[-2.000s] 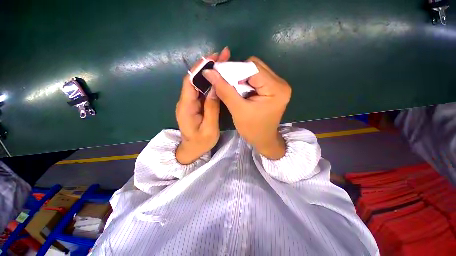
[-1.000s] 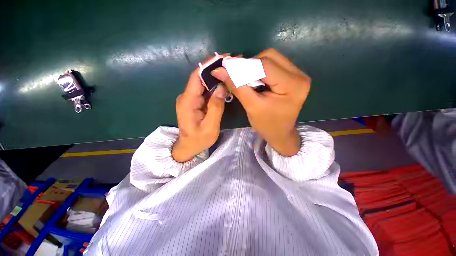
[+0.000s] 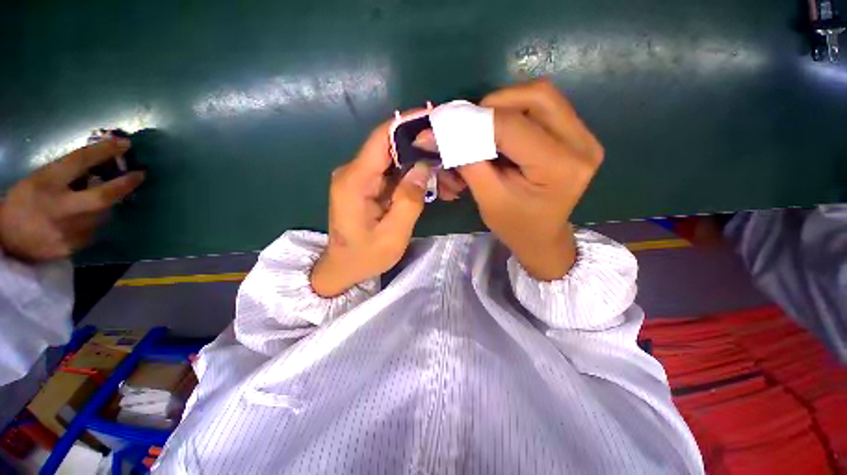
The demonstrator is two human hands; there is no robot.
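A smartwatch unit (image 3: 405,141) with a dark face and pinkish-white rim is held above the green bench. My left hand (image 3: 368,209) grips it from the left and below, thumb near its lower edge. A metal clip loop (image 3: 430,188) sticks out below it. My right hand (image 3: 534,176) pinches a white wipe (image 3: 464,135) that covers the right part of the face. The fingertips of my right hand are partly hidden behind the wipe and the unit.
At left, another person's hand (image 3: 58,206) touches a clamped watch unit (image 3: 110,160) on the bench (image 3: 279,199). Another clamped unit (image 3: 825,28) lies at the far upper right. Blue crates (image 3: 93,422) and red stacks (image 3: 743,390) stand below the bench edge; a grey sleeve shows at right.
Both my hands have shifted a little, the right one rightward, and the wipe and watch unit have moved slightly right. Another person's hand has come in at left over the clamped unit.
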